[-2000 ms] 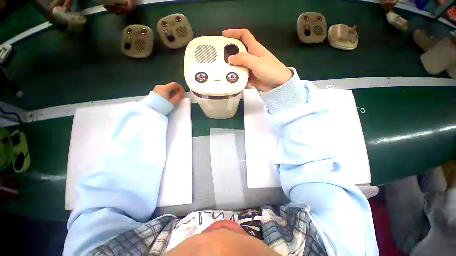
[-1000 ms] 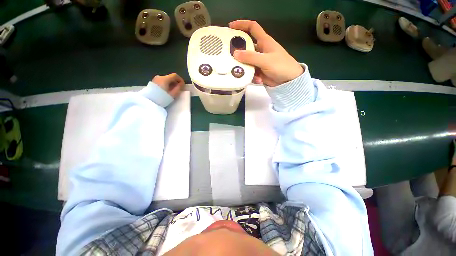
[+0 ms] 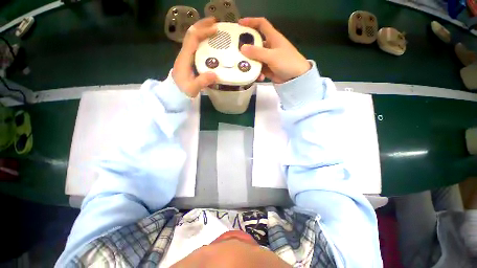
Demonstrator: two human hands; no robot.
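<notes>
A cream face unit [image 3: 228,54] is held over the mouth of the cream housing [image 3: 230,100], its face up, with the eye rings towards me. A dark gap shows between the unit's near edge and the housing. The housing stands upright at the belt's pale edge rail. My right hand [image 3: 276,51] grips the unit's right side, thumb beside the dark oval. My left hand [image 3: 192,58] holds the unit's left side, with the thumb at the near left corner. The fingers under the unit are hidden.
Two face units [image 3: 181,23] lie on the dark green belt [image 3: 303,31] behind my left hand. Another face unit [image 3: 362,26] and an overturned one [image 3: 392,41] lie at the right. White pads [image 3: 136,131] lie under my forearms. A green fan [image 3: 21,125] is at far left.
My left hand has moved up and right from the rail and taken hold of the unit's left side. My right hand keeps its grip. The units on the belt have shifted right in view.
</notes>
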